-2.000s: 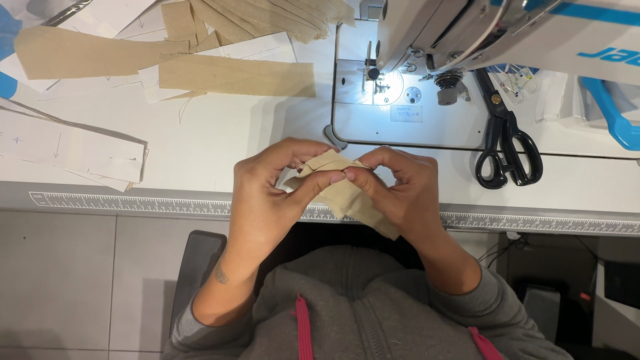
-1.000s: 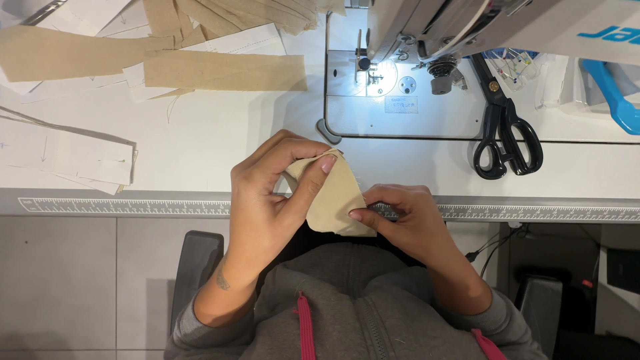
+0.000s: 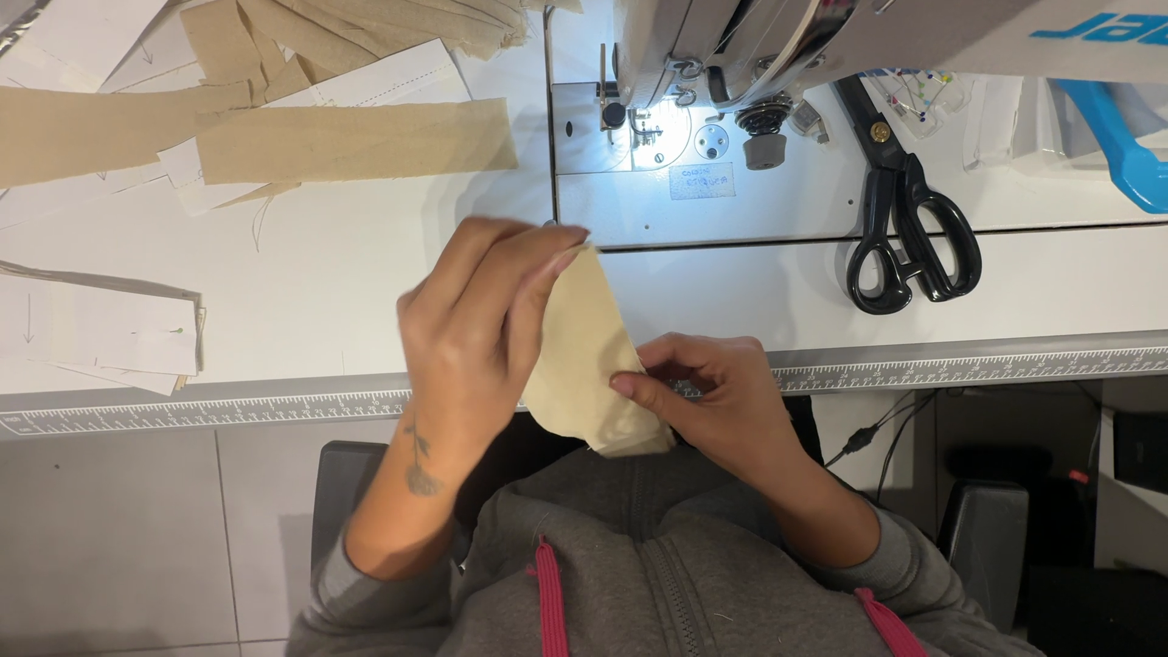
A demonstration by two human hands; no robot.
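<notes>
A small beige fabric piece (image 3: 589,356) hangs between my hands over the table's front edge. Its upper corner is pinched by my left hand (image 3: 484,310), thumb against fingers. Lower down, my right hand (image 3: 712,392) grips the right edge of the cloth between thumb and fingers. The fabric looks layered near its bottom edge. Behind the hands stands a sewing machine (image 3: 730,46), its lamp lighting the needle plate (image 3: 593,128) and presser foot (image 3: 646,135).
Black-handled fabric shears (image 3: 912,228) lie right of the machine, near a clear box of pins (image 3: 922,96) and a blue plastic handle (image 3: 1118,146). Beige fabric strips (image 3: 365,141) and paper pattern pieces (image 3: 100,324) lie at left. A ruler tape (image 3: 228,412) runs along the table edge.
Two seconds ago both hands pinched the fabric close together at its top. My right hand has since moved down along its edge, and the piece now hangs more open between the hands.
</notes>
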